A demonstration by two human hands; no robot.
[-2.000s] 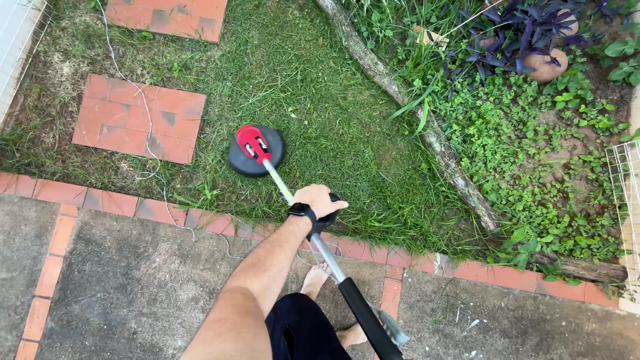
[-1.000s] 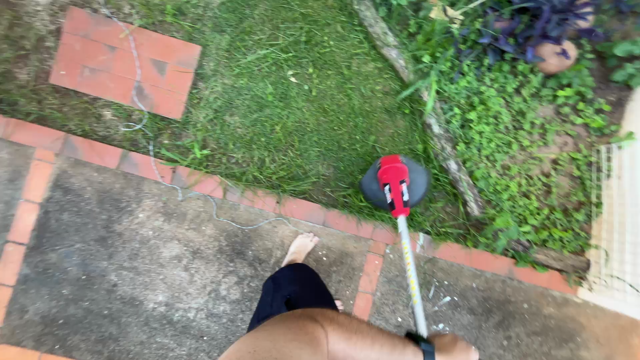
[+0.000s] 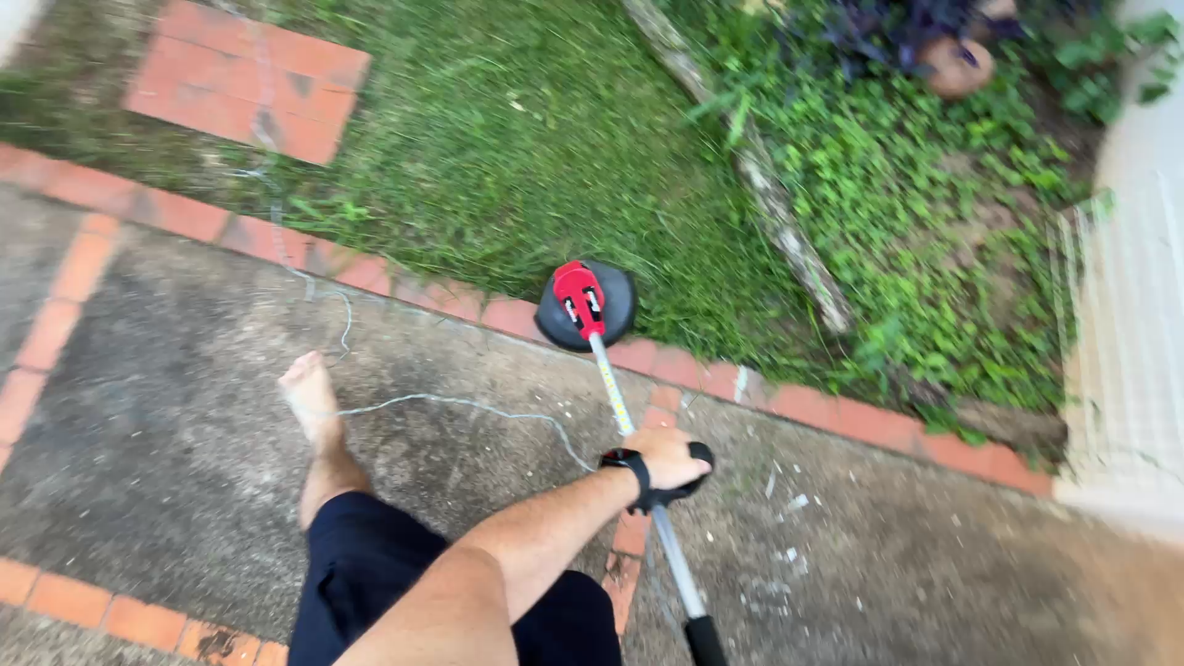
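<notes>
My left hand (image 3: pixel 668 459), a black band on its wrist, is closed around the black front handle of a string trimmer. From there the silver shaft (image 3: pixel 678 564) runs down to a black rear grip (image 3: pixel 705 640), cut off by the bottom edge. At its upper end, the red motor housing (image 3: pixel 580 298) and dark round guard (image 3: pixel 615 301) sit over the brick edging (image 3: pixel 509 316), where the lawn (image 3: pixel 518 166) meets the concrete. My right hand is out of view.
A thin grey cord (image 3: pixel 444 399) crosses the concrete (image 3: pixel 444 342) by my bare foot (image 3: pixel 312 393). A log (image 3: pixel 772 190) separates lawn from plants. A square of brick paving (image 3: pixel 245 79) lies upper left, a white mesh panel (image 3: pixel 1124 370) stands right.
The trimmer head swung right from the lawn towards the log, then came back left to the brick edging. My bare foot has moved left over the concrete.
</notes>
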